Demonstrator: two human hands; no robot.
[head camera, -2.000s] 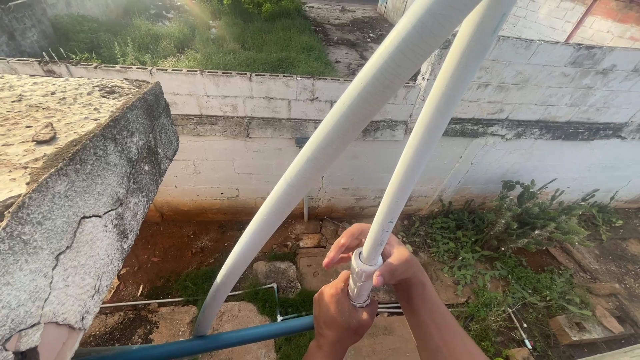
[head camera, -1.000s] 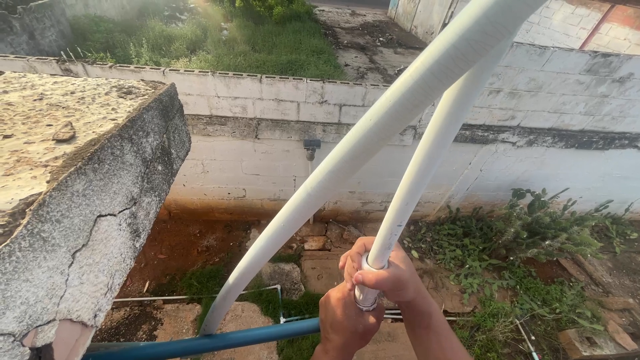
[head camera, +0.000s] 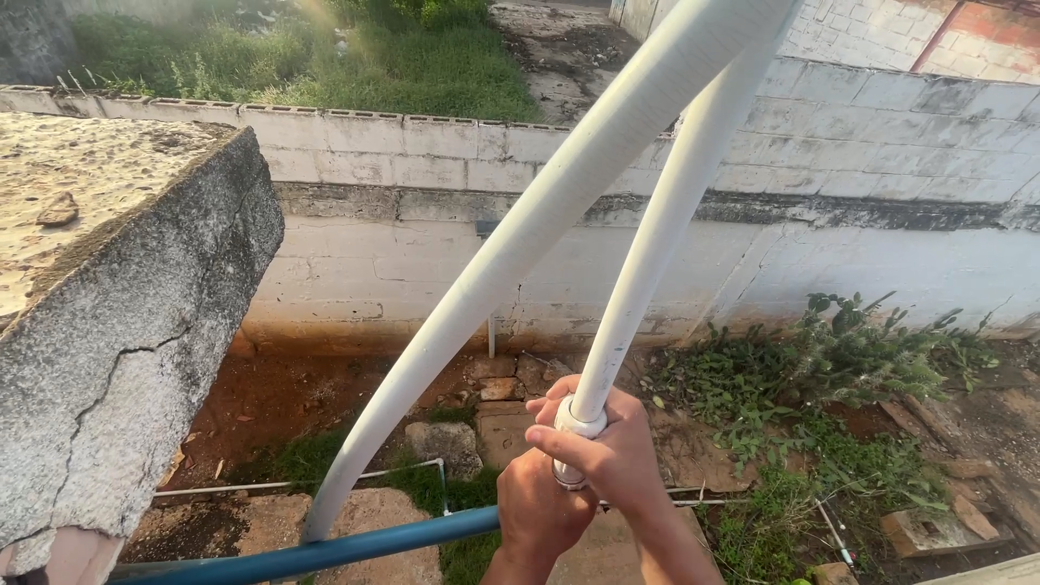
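A white plastic pipe (head camera: 638, 284) slants down from the upper right into a white pipe coupling (head camera: 578, 422). Around the coupling wraps my right hand (head camera: 621, 455), its thumb and fingers on the collar. Just below, my left hand (head camera: 540, 504) is closed at the end of a blue pipe (head camera: 390, 540), by the lower part of the coupling; the joint inside the palm is hidden. A thicker white pole (head camera: 504, 252) crosses on the left, its lower end meeting the blue pipe.
A cracked concrete slab edge (head camera: 162, 325) juts in at the left. Far below lie paving slabs (head camera: 374, 528), a thin white pipe (head camera: 244, 487) and a cactus (head camera: 853, 349). A white block wall (head camera: 390, 252) runs behind, with grass beyond it.
My right hand's fingers have shifted their grip around the coupling; more of the coupling shows now than one second ago. My left hand stays low by the blue pipe.
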